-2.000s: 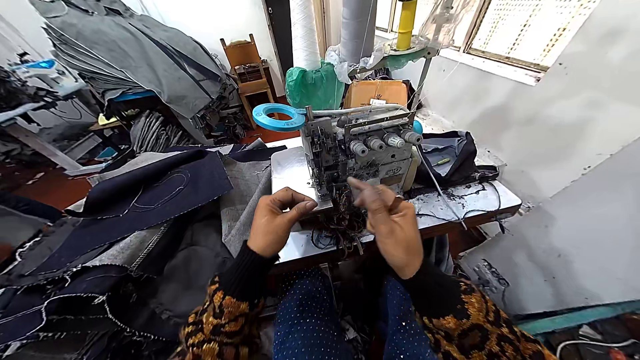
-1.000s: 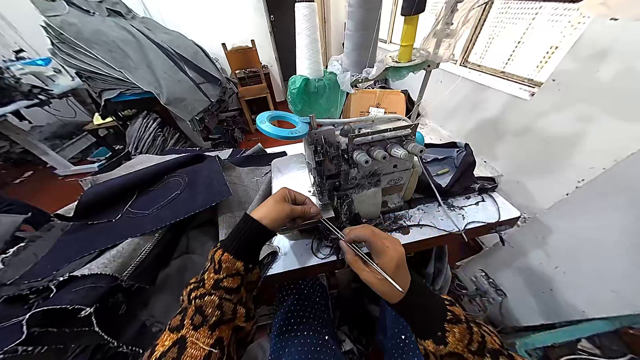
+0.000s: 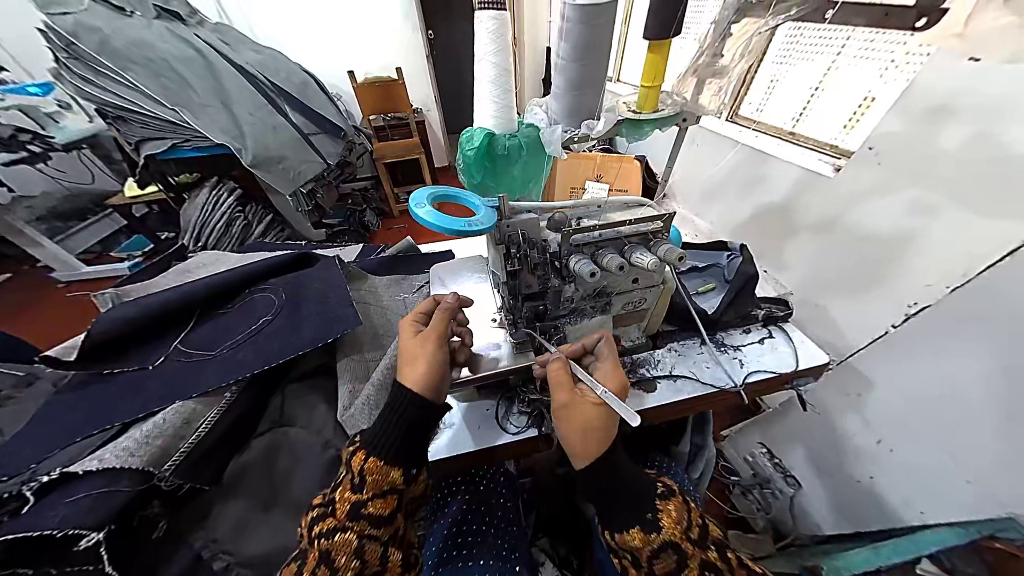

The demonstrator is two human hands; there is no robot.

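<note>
An overlock sewing machine (image 3: pixel 592 280) stands on a white table in front of me, its side coated with dark lint. My right hand (image 3: pixel 582 392) holds metal tweezers (image 3: pixel 596 387), whose tips point up and left to the needle area. Left of them, my left hand (image 3: pixel 434 344) is raised over the machine's metal plate (image 3: pixel 464 292), thumb and forefinger pinched together; whether a thread is between them I cannot tell. A roll of blue tape (image 3: pixel 453 210) sits at the machine's upper left. Dark thread waste (image 3: pixel 524 408) hangs below the plate, between my hands.
Dark denim pieces (image 3: pixel 264 320) with stitched edges are heaped at left. Behind the machine stand a white thread cone (image 3: pixel 495 72), a grey cone (image 3: pixel 584 64) and a cardboard box (image 3: pixel 594 176). A dark cloth item (image 3: pixel 720 280) lies right of the machine, by the wall.
My left hand has moved away from the tweezers' tips, to the left and up, since one second ago. The tweezers remain in my right hand, their tips now nearer the needle area.
</note>
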